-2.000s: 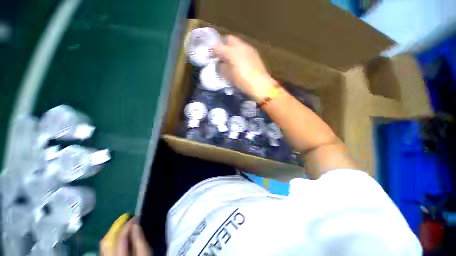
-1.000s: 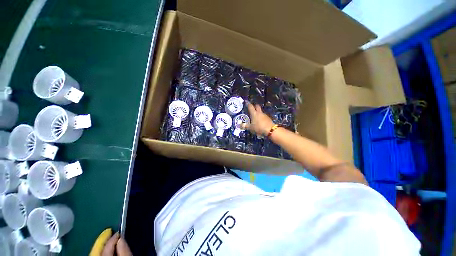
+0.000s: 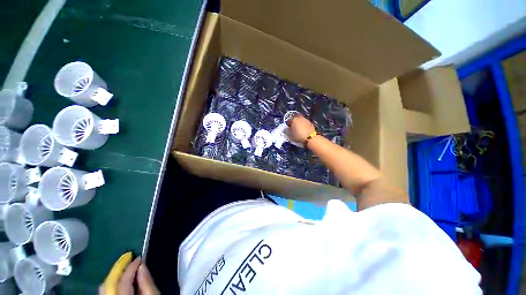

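Observation:
The open carton (image 3: 277, 174) stands beside the bench, with shiny black plastic film (image 3: 248, 86) inside. A few white grille housings (image 3: 240, 131) stand on the film in a row, open ends up. My right hand (image 3: 300, 130) is inside the carton with its fingers closed on a white grille housing (image 3: 290, 117), next to the end of the row. The fingers partly hide it. My left hand (image 3: 134, 280) is at the bench edge at the bottom, cut off by the picture's edge, with a yellow finger cot or small tool (image 3: 118, 273) at it.
Several white grille housings (image 3: 75, 127) with side tabs lie on the green bench (image 3: 135, 69) at the left, beside a pale strip (image 3: 36, 43). The carton's flaps (image 3: 329, 34) are up. Blue crates or shelving (image 3: 441, 184) and a red thing (image 3: 470, 253) stand at the right.
My right hand has moved from above the bench-side end of the carton to the row inside and grips a housing there. My left hand stays at the bench edge.

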